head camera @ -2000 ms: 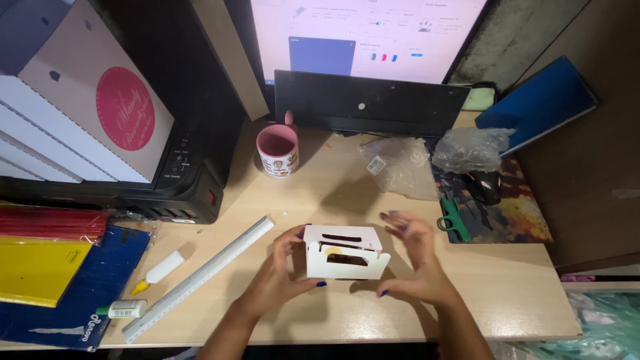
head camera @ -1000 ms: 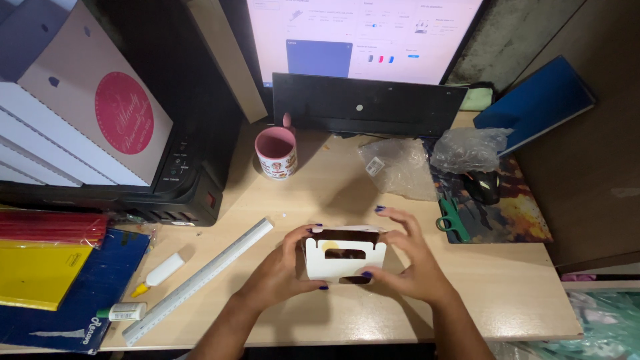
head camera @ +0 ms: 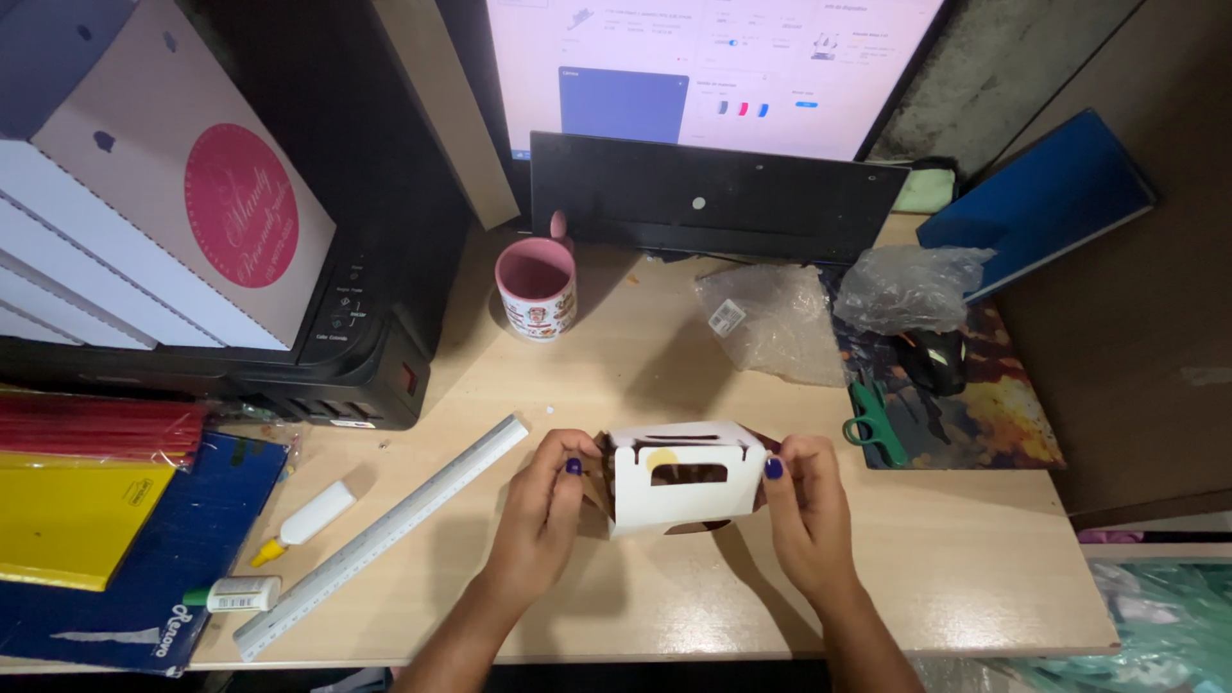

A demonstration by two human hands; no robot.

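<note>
A small white cardboard box (head camera: 685, 496) with a slotted handle cut-out and brown side flaps stands low in the middle of the desk. On its left side my left hand (head camera: 547, 510) pinches a flap between thumb and fingers. At the opposite side my right hand (head camera: 808, 510) grips the other end, its thumb near the top corner. The two top panels lean apart, each with a slot, and a yellow round patch shows beside the front cut-out. The box's underside and the fingertips behind the flaps are hidden.
A metal ruler (head camera: 385, 534), a white glue bottle (head camera: 316, 513) and a small bottle (head camera: 244, 594) lie left. Behind stand a pink mug (head camera: 539, 298) and a monitor. Plastic bags (head camera: 770, 322), green thread snips (head camera: 874, 423) and a mouse (head camera: 932, 361) are right.
My hands have moved from the box's front and top to its two side ends. The handle panels have shifted between the frames.
</note>
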